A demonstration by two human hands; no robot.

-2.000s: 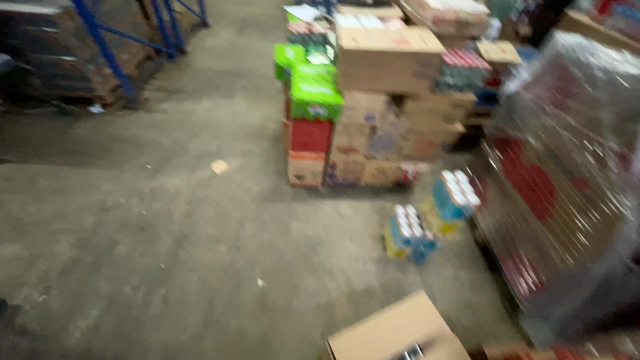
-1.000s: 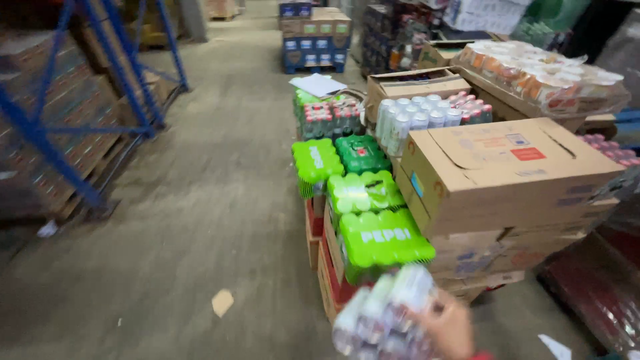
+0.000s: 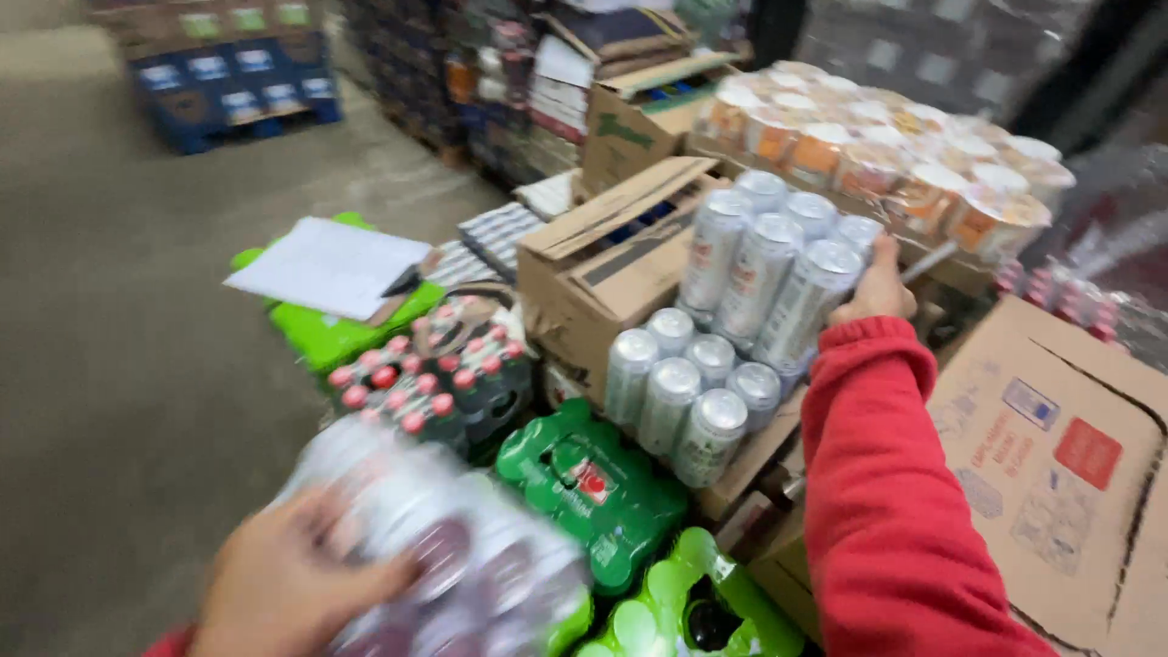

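Observation:
At the lower left my left hand (image 3: pixel 301 566) grips a shrink-wrapped pack of cans (image 3: pixel 456 557), blurred, with its thumb across the side. My right hand (image 3: pixel 876 287), in a red sleeve, is on the right side of a pack of tall silver cans (image 3: pixel 762 265); its fingers are partly hidden behind the pack. That pack leans above another group of silver cans (image 3: pixel 680 392), beside an opened cardboard box (image 3: pixel 593 274). Between the two hands lies a green wrapped can pack (image 3: pixel 593 493). Below it is a light-green pack (image 3: pixel 693 611).
Red-capped bottles (image 3: pixel 420 383) stand left of the box, near a paper sheet (image 3: pixel 328 265) on a green pack. Wrapped cups (image 3: pixel 876 146) lie behind the right hand. A large cardboard box (image 3: pixel 1049 474) is at right. Stacked goods on a blue pallet (image 3: pixel 237 128) stand far back left.
The view has moved in close over the stacked goods. One second ago a hand held a can pack at the stack's near end; now both hands are on packs, the right one farther back.

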